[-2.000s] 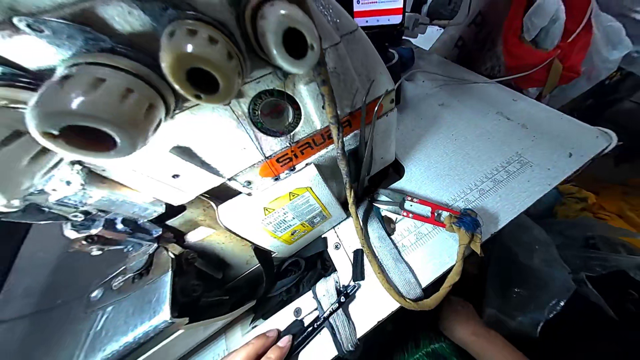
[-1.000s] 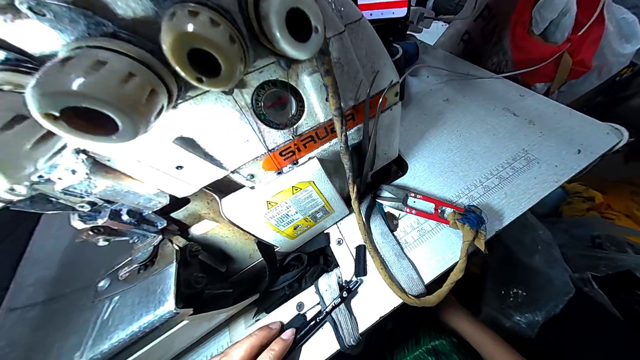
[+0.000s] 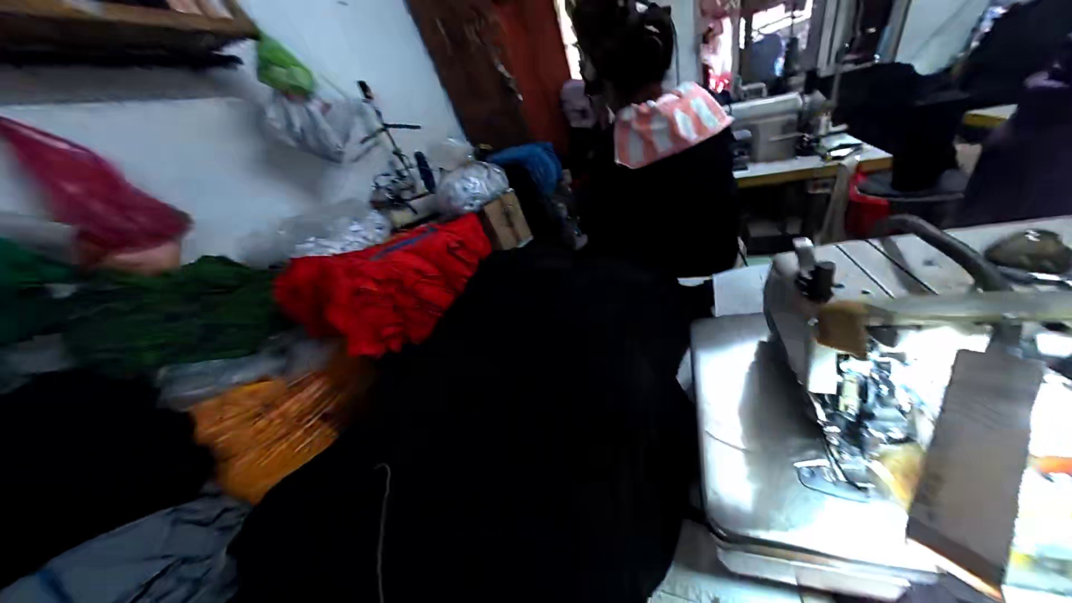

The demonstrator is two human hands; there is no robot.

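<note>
Neither my left hand nor my right hand shows in the head view, so what they hold is hidden. On the right stands an industrial sewing machine (image 3: 871,402) with a metal bed plate (image 3: 754,452), brightly lit around its needle area. A strip of brown cardboard (image 3: 976,469) hangs at its front. Left of the machine, a large heap of black fabric (image 3: 536,435) fills the middle, with one pale thread (image 3: 383,528) lying on it.
Red cloth (image 3: 394,285), green cloth (image 3: 184,310) and an orange bundle (image 3: 268,427) are piled at the left by the wall. A person (image 3: 662,193) with a pink-and-white hood is beyond the black heap. Another sewing machine (image 3: 770,126) stands on a table behind.
The view has swung widely away from the machine's front. My hands, the black tool by my fingers and the red-handled tool on the table, seen earlier, are out of view.
</note>
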